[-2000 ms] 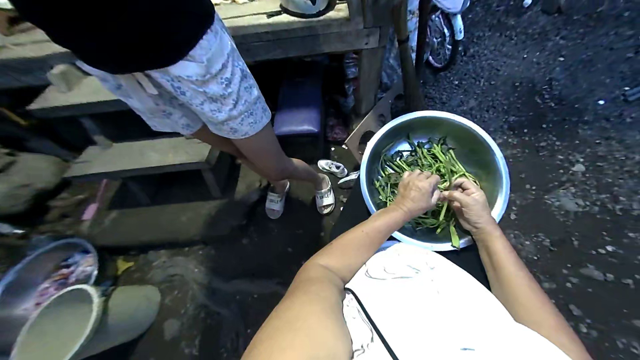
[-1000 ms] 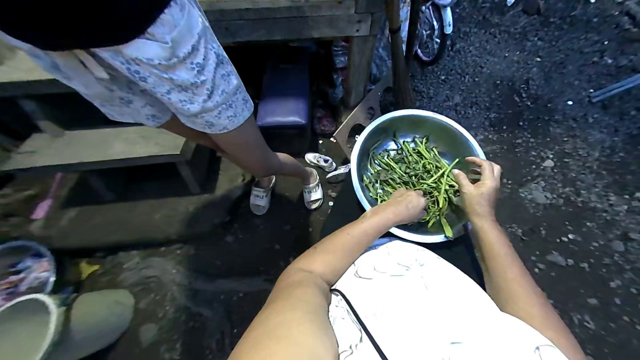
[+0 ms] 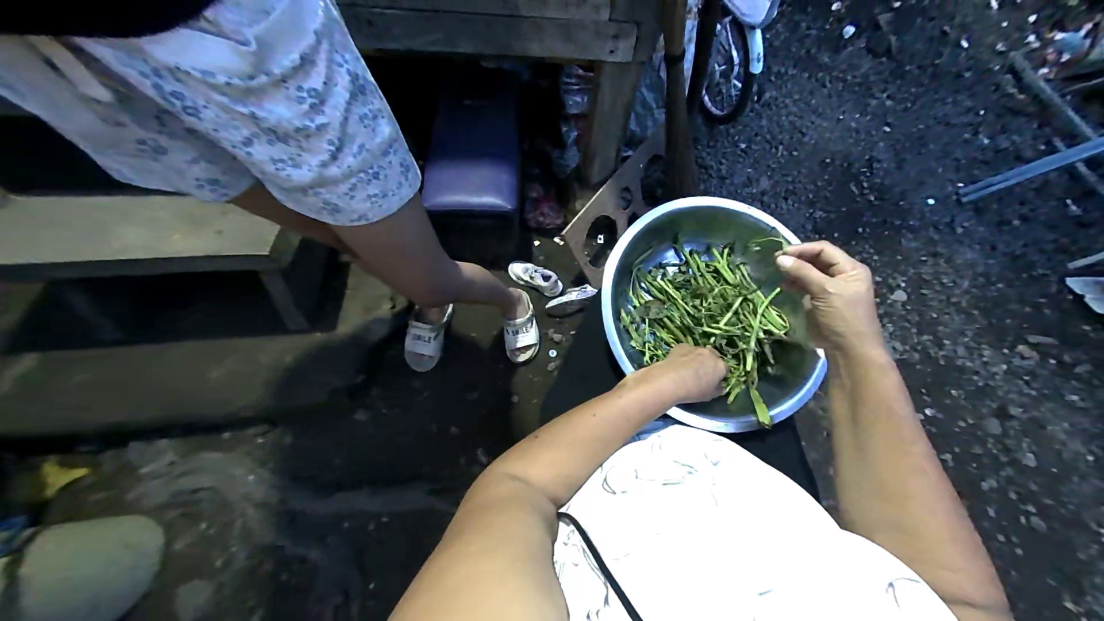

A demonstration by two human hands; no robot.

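A round metal basin (image 3: pixel 614 326) rests at my lap, holding a heap of cut green leafy stems (image 3: pixel 707 297). My left hand (image 3: pixel 694 373) reaches over the near rim into the basin, its fingers down among the stems and partly hidden, so its grip does not show. Over the basin's right rim, my right hand (image 3: pixel 828 280) is raised with thumb and forefinger pinched on a thin green sprig (image 3: pixel 766 241). A longer stem with a leaf tip lies toward the near right side of the heap.
A person in patterned shorts (image 3: pixel 285 112) and slide sandals (image 3: pixel 521 328) stands at the left. Beyond are a wooden bench (image 3: pixel 138 228), a purple padded seat (image 3: pixel 471 172), loose shoes (image 3: pixel 535 278), a perforated board (image 3: pixel 623 191) and a bicycle wheel (image 3: pixel 731 69). Metal bars (image 3: pixel 1035 171) lie right.
Two seconds ago both my hands were together over the stems; now they are apart, the right one at the right rim with a sprig. The view has shifted somewhat.
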